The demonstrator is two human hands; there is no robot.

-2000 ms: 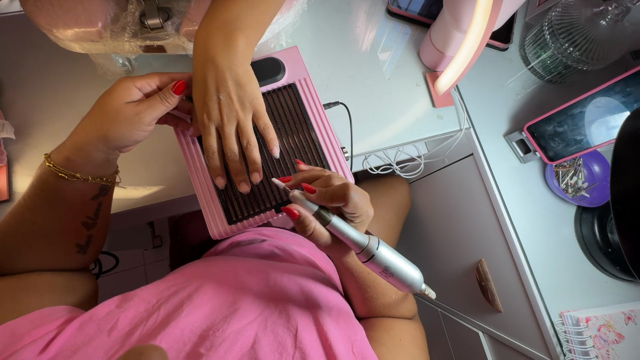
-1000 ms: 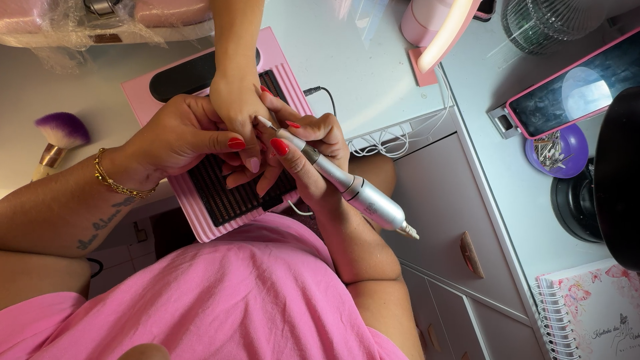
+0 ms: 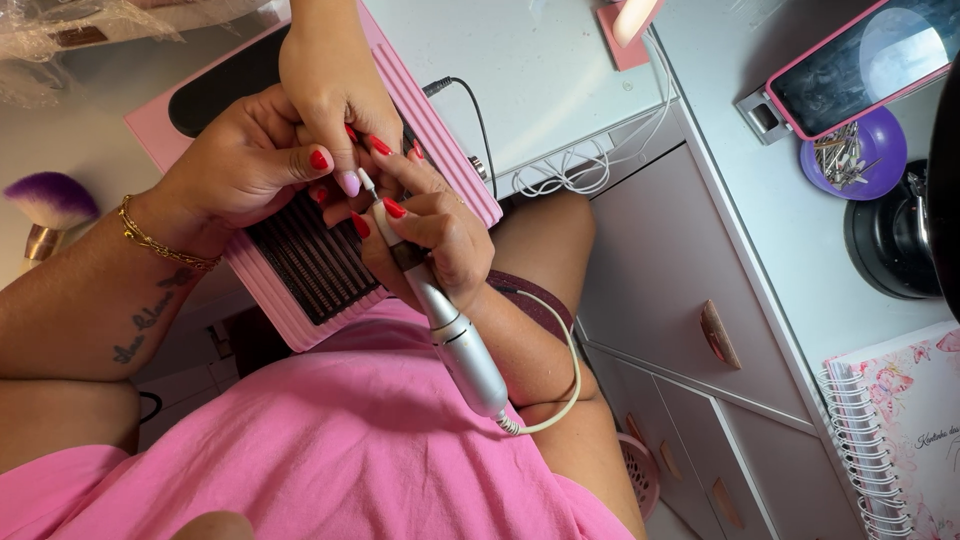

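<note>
My left hand [image 3: 251, 161] has its thumb and fingers around the other person's hand [image 3: 337, 82], which reaches in from the top. In my right hand [image 3: 439, 229] is a silver electric nail drill [image 3: 469, 364], its cord curving back from the rear end. The white drill bit [image 3: 365, 180] lies beside the pale pink nail [image 3: 350, 184] of the other person's thumb; whether they touch I cannot tell. Beneath all the hands lies a pink nail dust collector [image 3: 442, 142] with a black slatted grille [image 3: 319, 262].
A makeup-type brush with purple bristles [image 3: 52, 199] lies at the left. On the right surface are a phone on a stand [image 3: 862, 64], a purple bowl of metal bits [image 3: 885, 157] and a spiral notebook [image 3: 911, 420]. A white cable [image 3: 562, 176] hangs at the desk edge.
Two seconds ago the other person's hand lay flat on the grille with fingers spread; now my left hand holds it. The drill has come up to the thumb nail. The view is closer.
</note>
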